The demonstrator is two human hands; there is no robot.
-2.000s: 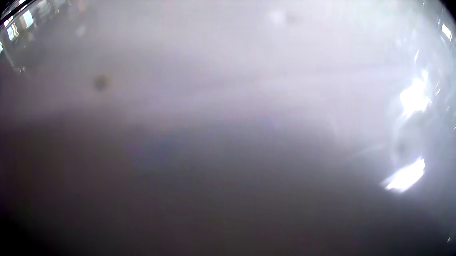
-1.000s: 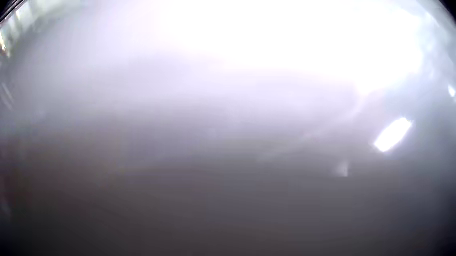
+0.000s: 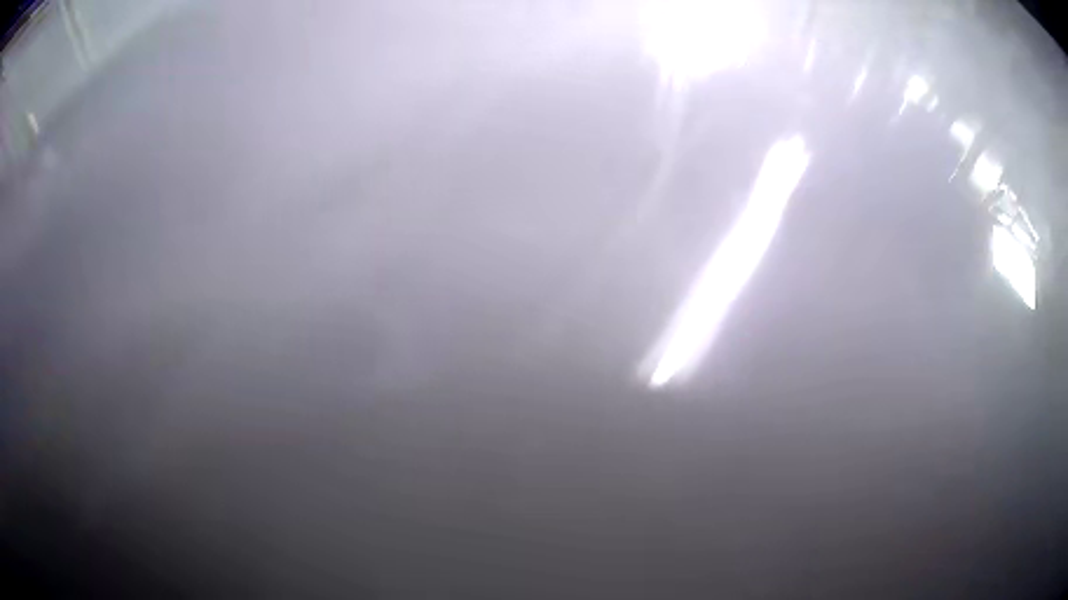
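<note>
A blurred grey-white surface (image 3: 410, 293) fills nearly the whole head view, very close to the lens. It is too blurred to tell what it is; it darkens toward the bottom. Neither my left hand nor my right hand can be made out. No work piece can be made out.
A long bright streak of light (image 3: 732, 264) slants right of centre. A bright glare (image 3: 703, 35) is at the top. Small bright lights (image 3: 1013, 267) lie along the right rim. Pale upright shapes (image 3: 73, 33) show at the upper left rim.
The bright patch at the right is gone from its place and a longer slanting streak shows nearer the centre. The broad glare at the top has shrunk to a smaller spot.
</note>
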